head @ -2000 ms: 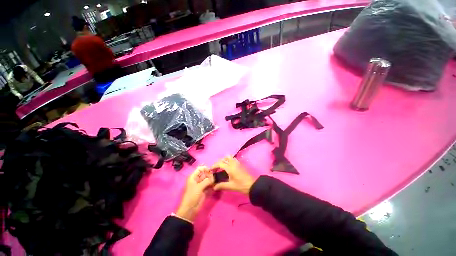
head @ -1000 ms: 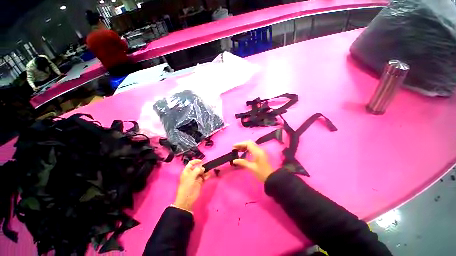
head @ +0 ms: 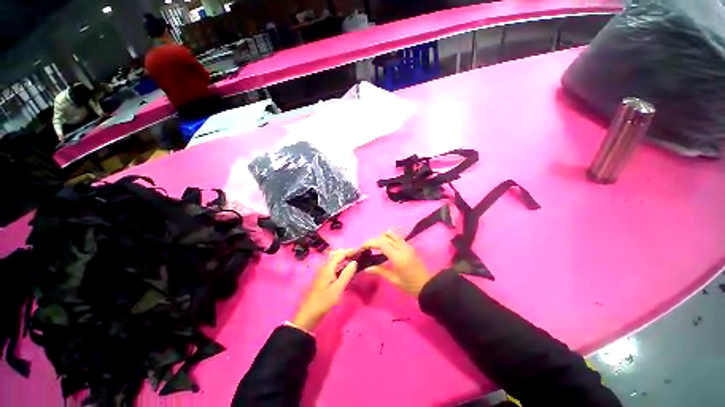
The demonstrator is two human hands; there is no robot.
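My left hand (head: 324, 292) and my right hand (head: 400, 264) are close together over the pink table, at the centre. Both hold a short dark webbing strap (head: 368, 260) between the fingertips. The fingers hide much of it, and I cannot tell whether a buckle is on it. Several loose dark straps (head: 469, 219) lie right of my hands. A clear bag of black buckles (head: 296, 179) lies beyond my hands, with small black buckles (head: 305, 246) loose near its mouth.
A large heap of black and camouflage straps (head: 119, 278) covers the left. Crumpled white plastic (head: 362, 118) lies behind the bag. A shiny metal flask (head: 622, 141) stands at right beside a large clear sack (head: 656, 75). A person in red (head: 176, 77) is beyond the table.
My hands have come together from holding the strap stretched between them a second ago. The strap is now bunched at the fingertips. The view has shifted slightly.
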